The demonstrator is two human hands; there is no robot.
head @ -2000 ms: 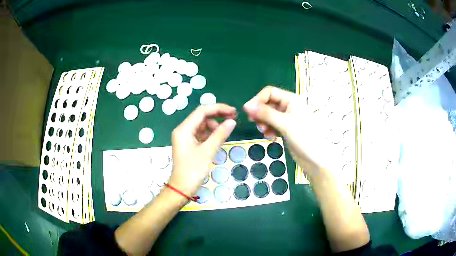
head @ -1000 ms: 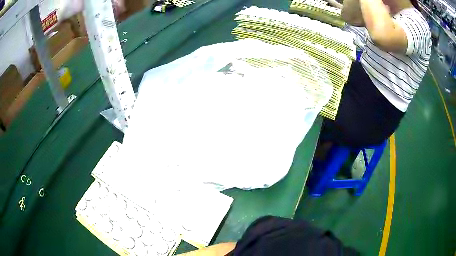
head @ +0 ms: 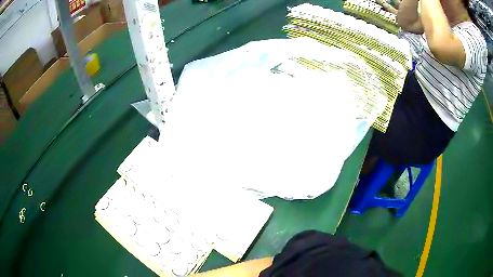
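Neither of my hands shows. A bare forearm and a dark sleeve are cut off at the bottom edge; the hand of that arm is out of the picture. Stacks of filled sheets, white with faint circle outlines, lie at the lower left, just beyond the forearm. A large clear plastic bag with white contents lies in the middle, against the filled sheets.
An upright white post stands left of the bag. More stacked sheets lie behind it. A person in a striped shirt sits on a blue stool at right. Waste rings lie at far left.
The view has swung right from the disc work to the bag and the other person. Both hands have left the picture. Over the last second the scene has shifted slightly right.
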